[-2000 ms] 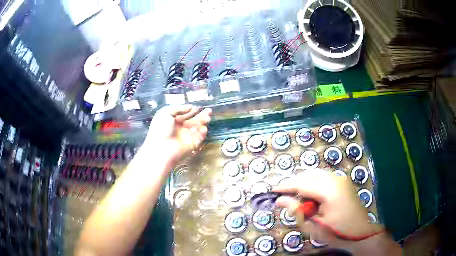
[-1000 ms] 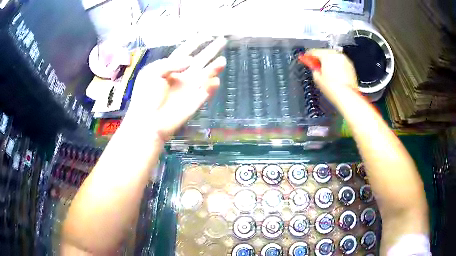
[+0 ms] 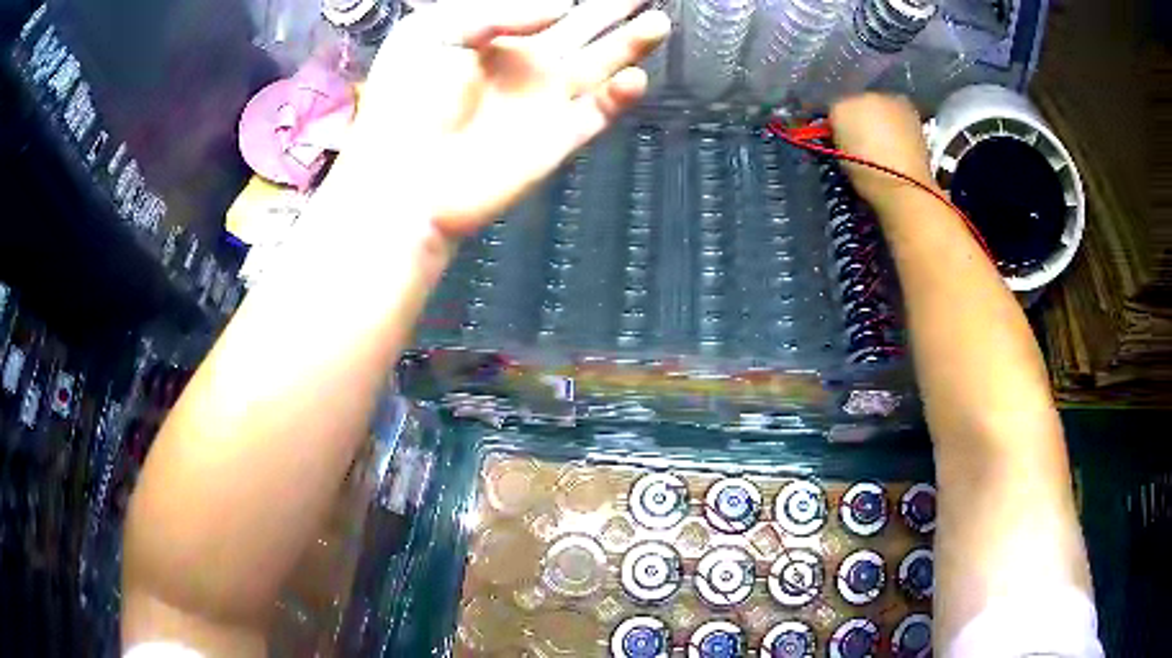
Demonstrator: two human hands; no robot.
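Note:
My left hand [image 3: 514, 109] is raised over the left part of the rear clear slotted tray [image 3: 604, 276], fingers apart, with nothing seen in it. My right hand [image 3: 880, 139] is at the tray's rear right corner, partly blurred, closed on a red test probe [image 3: 807, 131]. The red probe cable [image 3: 936, 193] runs back over my right wrist. Below this hand a column of black speakers with red wires [image 3: 864, 289] stands on edge. What the fingertips touch is hidden. In the front blister tray [image 3: 521, 566], speakers [image 3: 726, 575] lie with magnets up.
Another clear slotted tray [image 3: 758, 45] is behind, at the top edge. A round white unit with a black face [image 3: 1015, 193] is at the rear right, beside brown cardboard sheets [image 3: 1118, 257]. A pink roll [image 3: 289, 129] is at the rear left. Dark stacked trays [image 3: 90, 193] line the left.
Both hands have moved from over the front blister tray to the rear slotted tray. The view has shifted towards the rear, so the blister tray sits lower in the picture.

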